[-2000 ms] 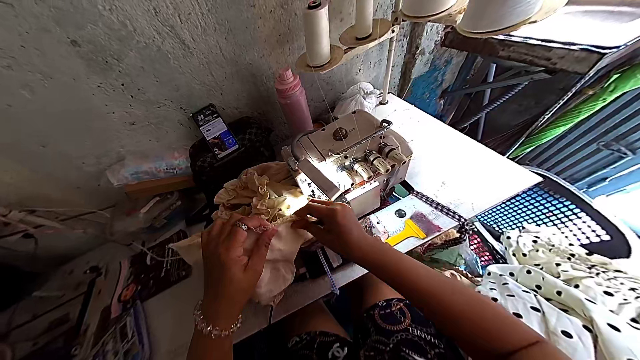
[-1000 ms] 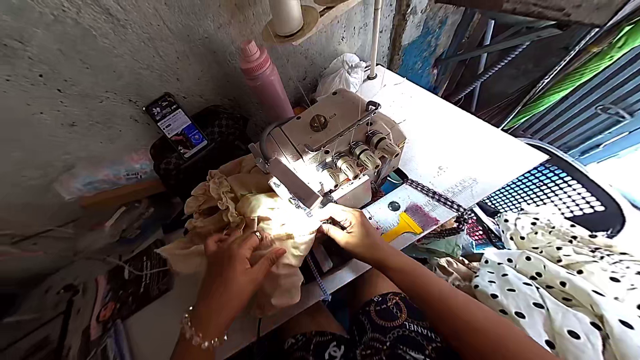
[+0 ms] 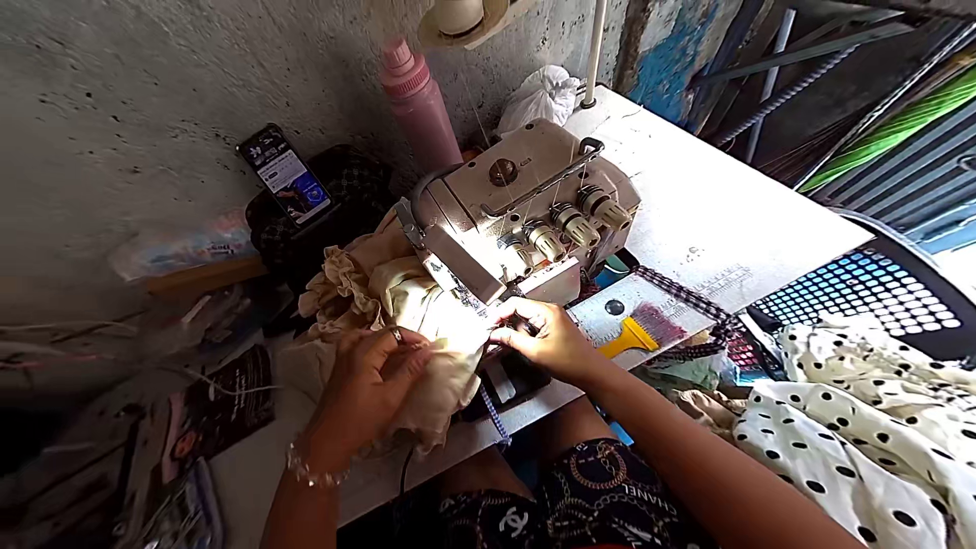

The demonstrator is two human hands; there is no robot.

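Note:
A cream ruffled fabric piece [image 3: 412, 305] lies bunched at the left of a beige overlock sewing machine [image 3: 526, 175], brightly lit near the needle area. My left hand [image 3: 377, 374], with a ring and a beaded bracelet, pinches the fabric in front of the machine. Close to the presser foot, my right hand [image 3: 545, 335] has its thumb and forefinger on the fabric's right edge; the glare hides part of that grip. Several tension dials [image 3: 572, 225] face me on the machine's front.
A yellow-handled brush [image 3: 633, 337] lies on the white table [image 3: 709, 206] right of the machine. Behind stand a pink bottle [image 3: 419, 107] and a propped phone [image 3: 286, 175]. Polka-dot fabric [image 3: 823, 435] is heaped at the right, by a black perforated plastic chair [image 3: 877, 282].
The view has come closer to the machine. Both hands have stayed on the cream fabric, the right one near the presser foot.

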